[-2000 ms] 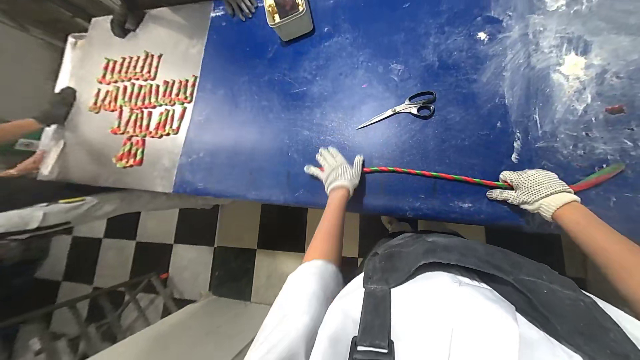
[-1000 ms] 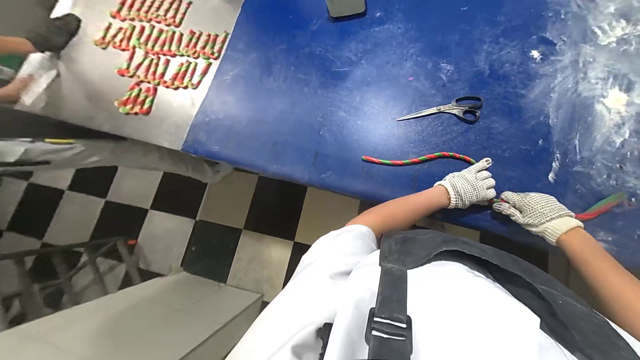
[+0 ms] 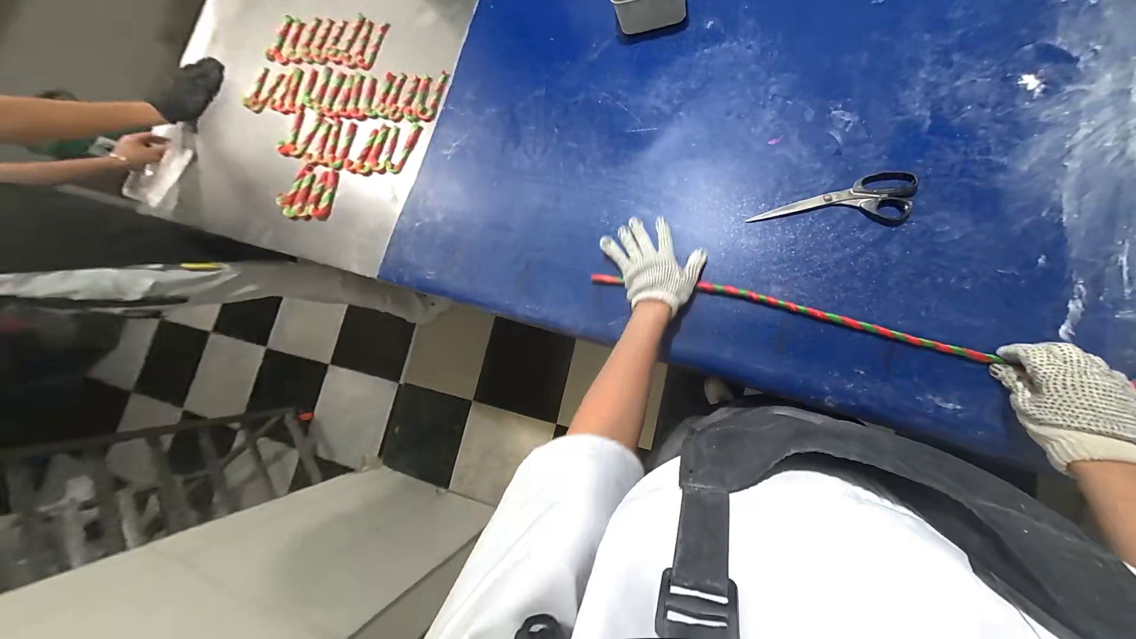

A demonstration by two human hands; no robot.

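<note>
A thin rope of red and green twisted candy [image 3: 825,315] lies across the blue table top [image 3: 550,177]. My left hand [image 3: 655,268], in a white knitted glove, rests flat over the rope near its left end with fingers spread; a short red tip sticks out beyond it. My right hand [image 3: 1069,395], in a dotted white glove, has its fingers closed around the rope at the right. Whatever part of the rope lies beyond that hand is mostly hidden. Scissors [image 3: 852,200] with black handles lie above the rope, their blades pointing left.
Several rows of short red and green candy pieces [image 3: 342,93] lie on a metal surface [image 3: 355,209] at the upper left. A co-worker's black-gloved hand [image 3: 191,89] and bare hand [image 3: 142,151] are at its edge, near clear plastic. A grey container [image 3: 650,15] stands at the top.
My left hand has moved left, away from my right hand, and has gone from closed to spread flat over the rope. The rope now lies straighter. The view has shifted.
</note>
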